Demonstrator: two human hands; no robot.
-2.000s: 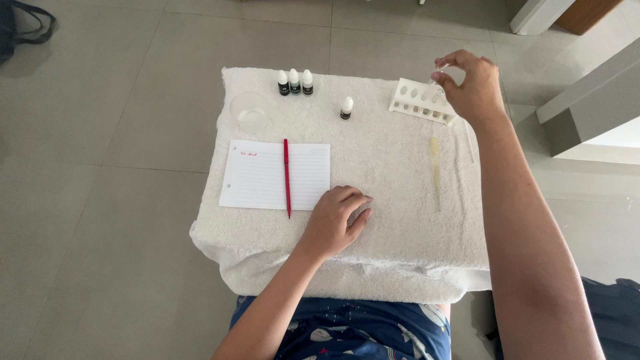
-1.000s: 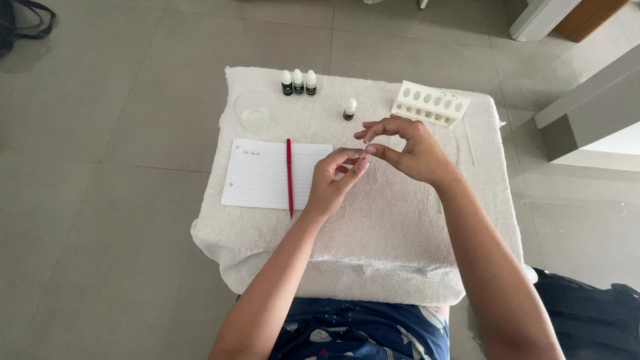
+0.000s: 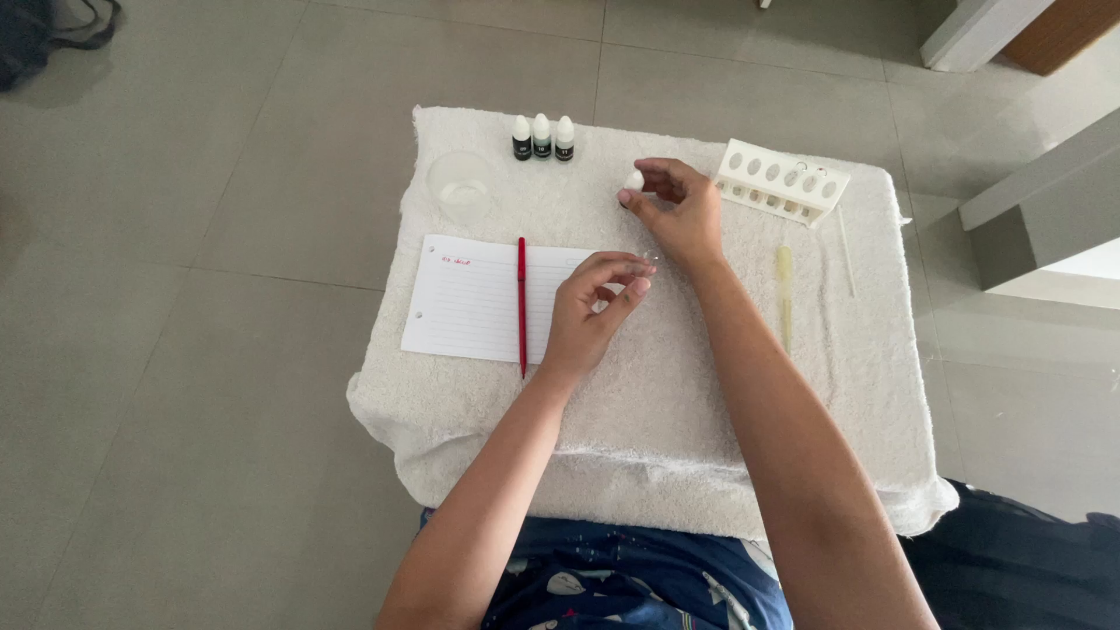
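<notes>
My left hand (image 3: 599,306) pinches a small clear piece (image 3: 649,258), perhaps glass or plastic, over the right edge of the lined paper (image 3: 464,297). Around a small white-capped dropper bottle (image 3: 634,180) are the thumb and fingers of my right hand (image 3: 678,210); the bottle's lower part is mostly hidden. Right of that hand stands a white test-tube rack (image 3: 783,179) with a row of oval holes. Three more dropper bottles (image 3: 542,138), white-capped with dark labels, stand together at the back. A red pen (image 3: 522,306) lies across the paper, which bears red handwriting.
A clear round dish (image 3: 460,185) sits at the back left of the white towel (image 3: 647,499) covering the table. On the right lie a yellowish translucent strip or pipette (image 3: 785,297) and a thin pale stick (image 3: 846,252). Dark fabric (image 3: 1015,551) is beyond the right front corner.
My right hand has gone from the rack to my left hand, then up to the single dropper bottle. My left hand has lifted from the towel and now holds the small clear piece.
</notes>
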